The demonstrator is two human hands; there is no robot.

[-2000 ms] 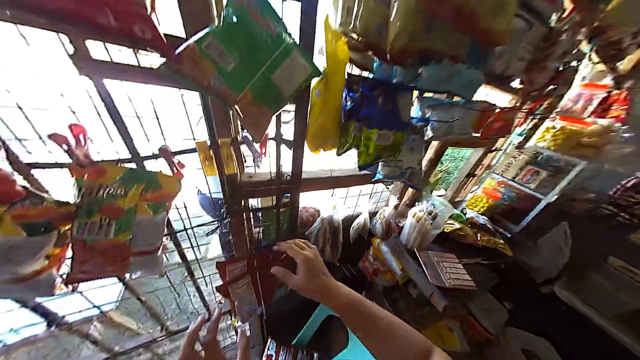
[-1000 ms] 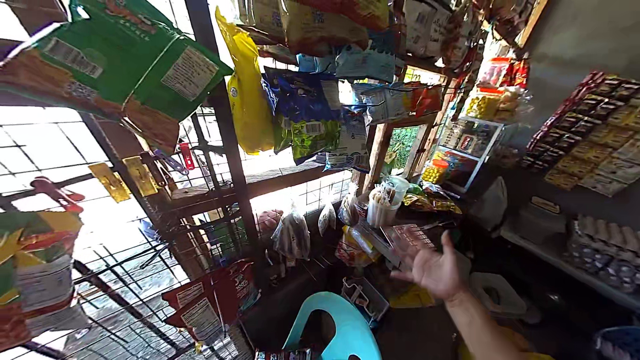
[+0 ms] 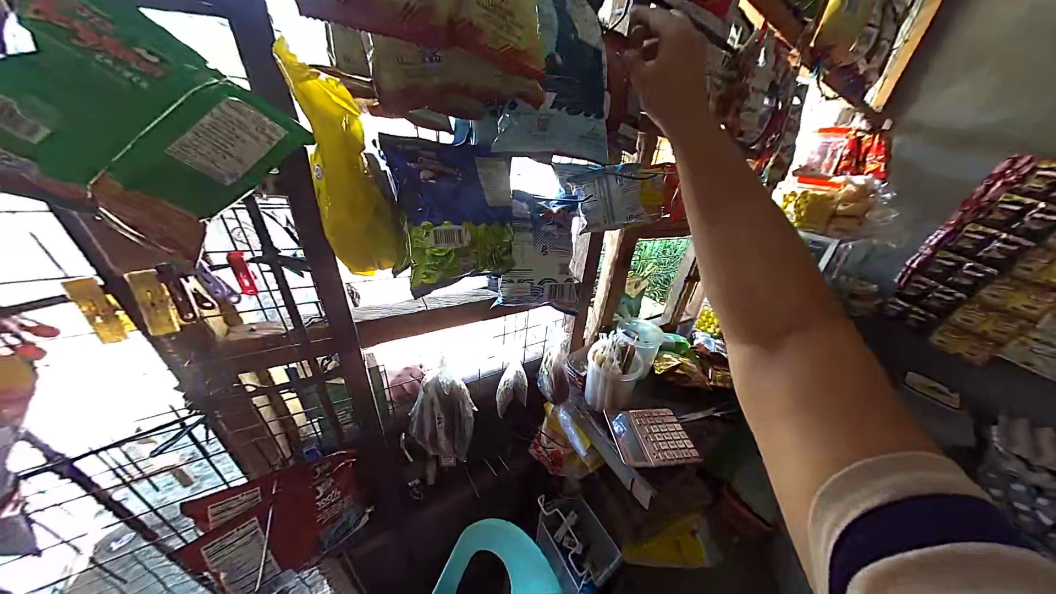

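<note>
Raised high at the top of the head view, my right hand (image 3: 664,62) has its fingers bent beside the hanging snack packets; whether it grips one of them is unclear. Just left of it hangs a blue and white packet (image 3: 561,107). Lower down are a dark blue and green snack packet (image 3: 450,214) and a yellow plastic packet (image 3: 342,173). A big green snack pack (image 3: 140,107) hangs at the upper left. My left hand is out of the frame.
A pink calculator (image 3: 652,437) lies near a tub of sticks (image 3: 612,371). A turquoise plastic chair (image 3: 497,549) stands below. Wire mesh (image 3: 107,478) and a wooden rail (image 3: 429,318) run at left. Sachet strips (image 3: 973,256) hang on the right wall.
My right hand has risen from above the counter to the hanging packets. Two seconds ago it was at the red packets by the mesh, with my left hand in view below; the view has swung right since.
</note>
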